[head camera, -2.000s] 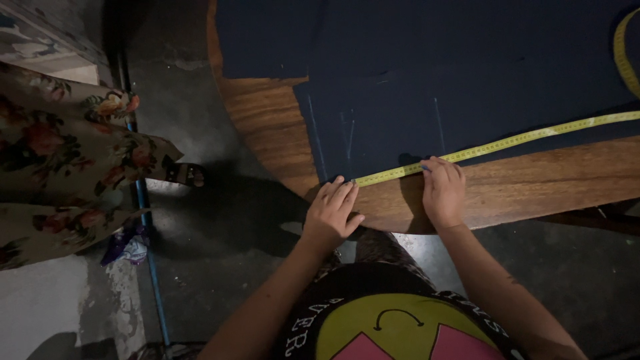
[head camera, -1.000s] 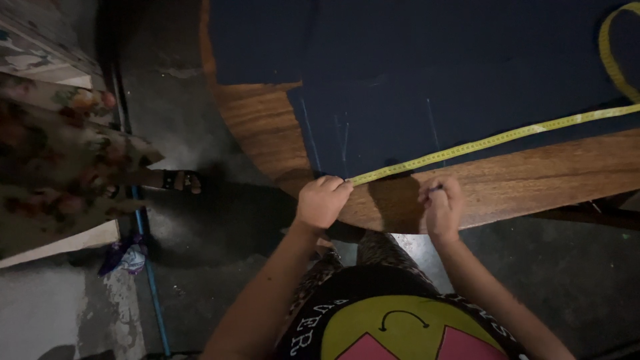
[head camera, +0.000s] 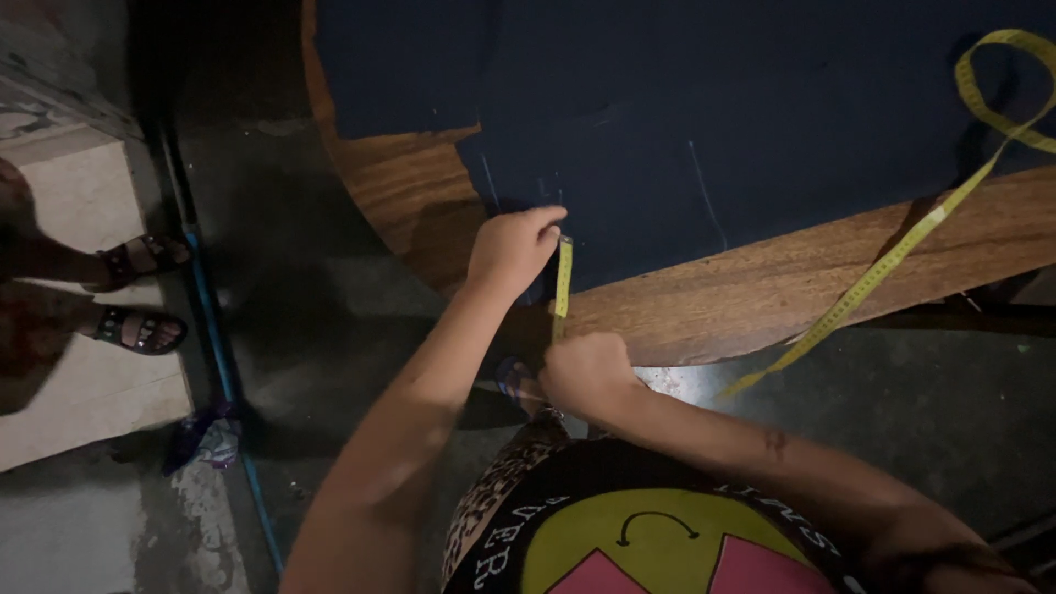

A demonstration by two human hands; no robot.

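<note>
Dark navy fabric (head camera: 627, 99) with thin chalk lines lies on a wooden table (head camera: 709, 313) with a rounded edge. My left hand (head camera: 513, 250) holds the metal-tipped end of a yellow tape measure (head camera: 564, 280) near the fabric's lower left corner. Lower down, at the table's edge, my right hand (head camera: 596, 373) is closed on the same tape, so a short piece runs between both hands. From there the tape hangs off the edge, rises again at the right and loops over the fabric.
At the left, another person's sandalled feet (head camera: 142, 330) stand on a light tiled step (head camera: 74, 421). A blue pipe (head camera: 216, 322) runs along the floor beside it, with a crumpled purple and white cloth or bag (head camera: 208, 441) against it.
The tape lay along the fabric's lower edge; now its end piece runs across that edge between my hands. My right hand has moved left and taken hold of it. The other person's feet have shifted.
</note>
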